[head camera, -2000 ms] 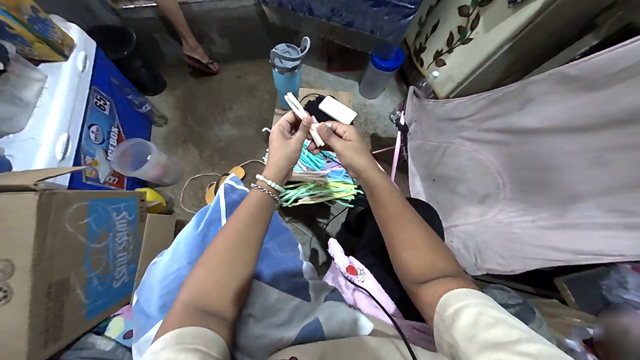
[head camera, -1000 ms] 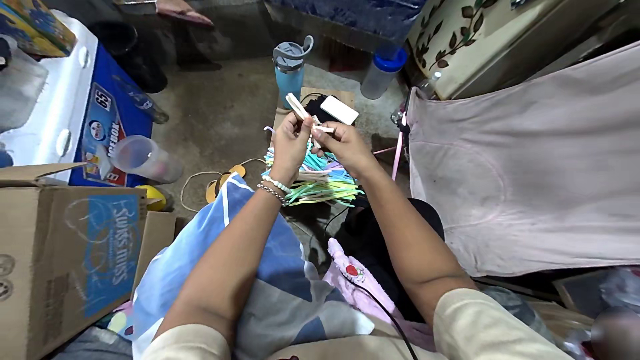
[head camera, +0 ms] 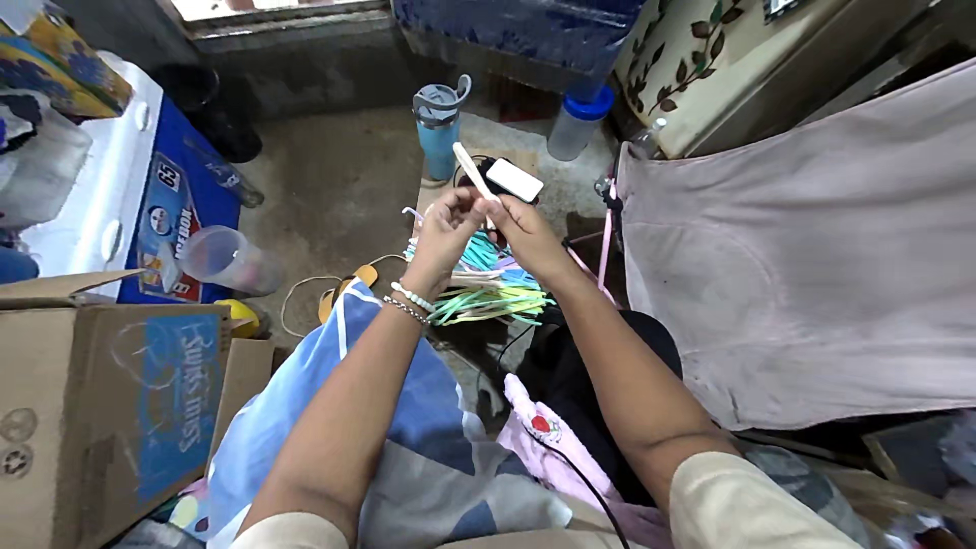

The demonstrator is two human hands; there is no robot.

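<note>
Between my two hands is a slim bundle of cream-white strips [head camera: 473, 171], its far end pointing up and away. My left hand [head camera: 450, 229], with a beaded and a chain bracelet at the wrist, touches its lower part with bent fingers. My right hand [head camera: 526, 232] pinches the bundle's lower end. Whether the strips are fabric or another soft material I cannot tell. Below the hands lie many pastel strips [head camera: 496, 305] in green, yellow, teal and purple, partly hidden by the hands. A white rectangular device [head camera: 515, 180] lies just beyond them.
A blue tumbler [head camera: 438, 133] and a blue-lidded container [head camera: 581, 122] stand ahead. At left are a cooler box [head camera: 171, 198], a clear plastic cup [head camera: 229, 259] and a cardboard box [head camera: 107, 412]. Grey-pink cloth [head camera: 801, 252] is stretched at right. A black cable [head camera: 579, 476] crosses the lap.
The short white piece that stuck out to the right by my right fingers one second ago no longer shows there. The other person's foot has gone from view at the top.
</note>
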